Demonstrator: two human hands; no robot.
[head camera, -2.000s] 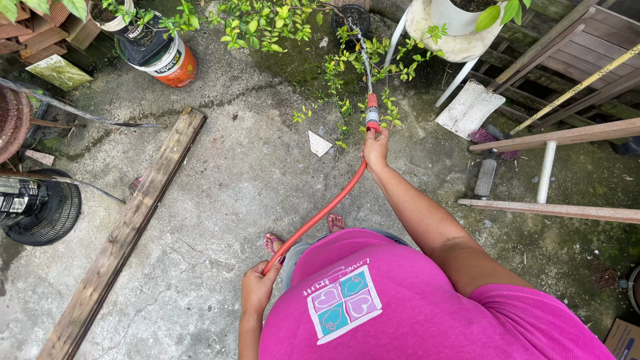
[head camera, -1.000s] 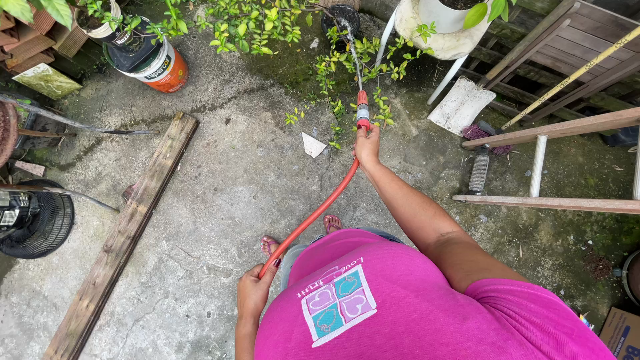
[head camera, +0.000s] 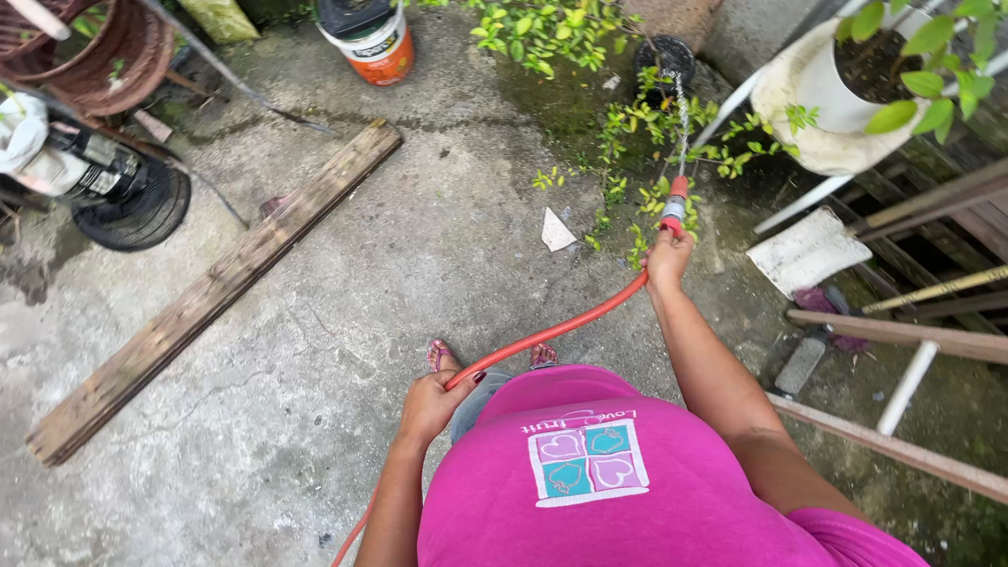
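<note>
My right hand (head camera: 668, 256) is closed round the front end of an orange garden hose, just behind its red and grey nozzle (head camera: 674, 206). Water (head camera: 683, 118) streams from the nozzle into a black plant pot (head camera: 665, 59) at the top. Lower and to the left, my left hand (head camera: 433, 405) grips the orange hose (head camera: 551, 331) in front of my body. Between both hands the hose sags in a curve, and its thinner-looking length runs down past my left forearm. A leafy shrub (head camera: 614, 142) spreads beside the black pot and the nozzle.
A long wooden plank (head camera: 220, 287) lies on the concrete at left, near a black fan guard (head camera: 130, 205). A white and orange bucket (head camera: 368, 43) stands at the top. At right are a white potted plant (head camera: 850, 79) on a stool, a white tile (head camera: 809, 250) and a wooden ladder-like frame (head camera: 898, 335).
The view has turned somewhat. Both hands keep their hold on the hose, and water runs from the nozzle throughout.
</note>
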